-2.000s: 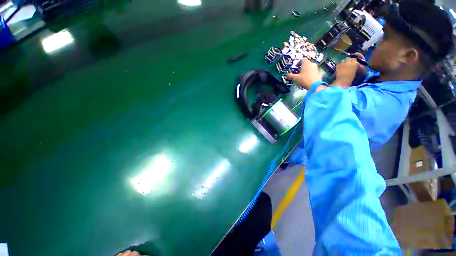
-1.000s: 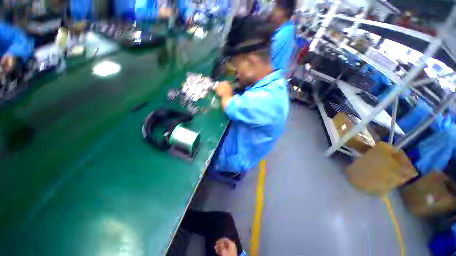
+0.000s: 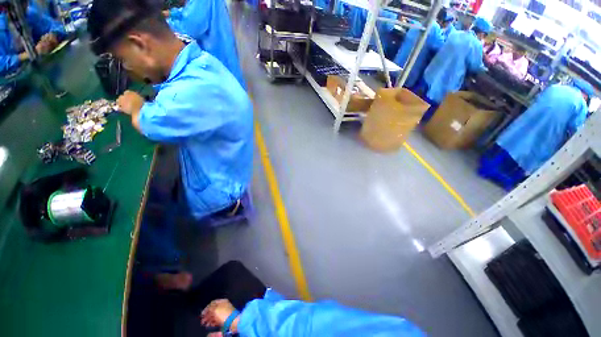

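Observation:
My right hand (image 3: 219,316) is low at the bottom edge, over dark trousers, with a blue band at the wrist and a light blue sleeve. Its fingers are bent; whether they hold anything is too small and blurred to tell. A sliver of skin just below it, cut off by the bottom edge, may be my left hand; I cannot tell. The solder wire reel (image 3: 68,207), silver with a green rim, sits on a dark stand on the green bench mat (image 3: 62,286). A black band curves behind it. A heap of small pale parts (image 3: 85,120) lies beyond, with darker modules (image 3: 68,152) beside it.
A person in a blue smock (image 3: 198,125) sits at the bench, a hand near the heap. A yellow line (image 3: 277,204) crosses the grey floor. Cartons (image 3: 394,120), shelving (image 3: 511,197) with black trays and a red tray (image 3: 580,214), and several other people are at the right.
The view has swung right, so the bench and reel now lie at the left and more floor and shelving show. My right hand and sleeve show more fully at the bottom.

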